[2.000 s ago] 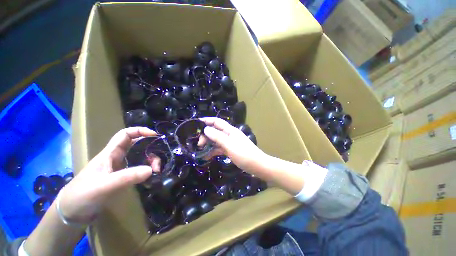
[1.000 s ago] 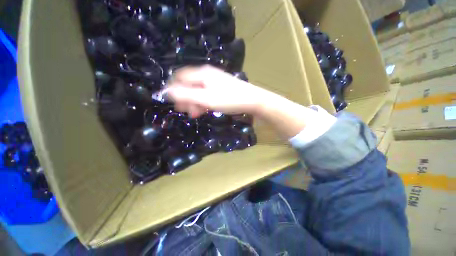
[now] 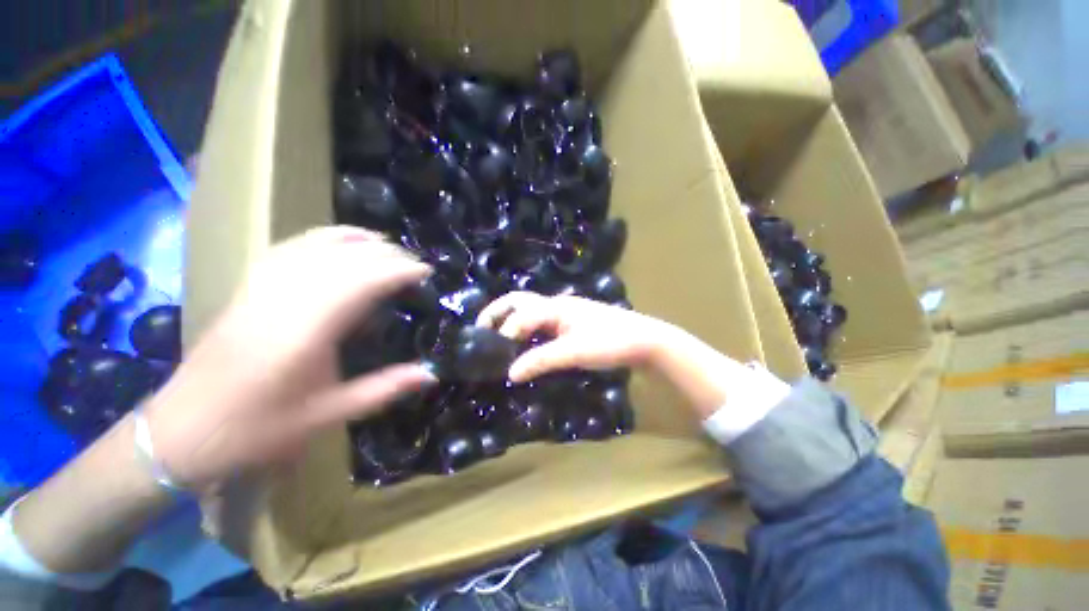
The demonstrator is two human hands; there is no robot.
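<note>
The main open carton [image 3: 651,191] stands directly in front of me with a pile of black plastic housings [image 3: 478,167] and thin wires inside. My right hand [image 3: 585,338] is over the pile, its thumb and fingers around a rounded black housing [image 3: 481,355]. My left hand [image 3: 281,346] is over the carton's left side, blurred, thumb and fingers apart, with its fingertips near the same housing. No part shows clearly in its grasp.
A blue plastic tote [image 3: 143,131] is at left with black parts inside. A second open carton [image 3: 872,275] with black parts stands at right. Sealed cartons [image 3: 1015,477] with orange-yellow tape are stacked at far right. More brown boxes [image 3: 896,107] lie at the back right.
Two seconds ago each hand held an open black ring-shaped part. One second ago the left hand was out of view. Now it is back over the carton, and the right hand is at a housing.
</note>
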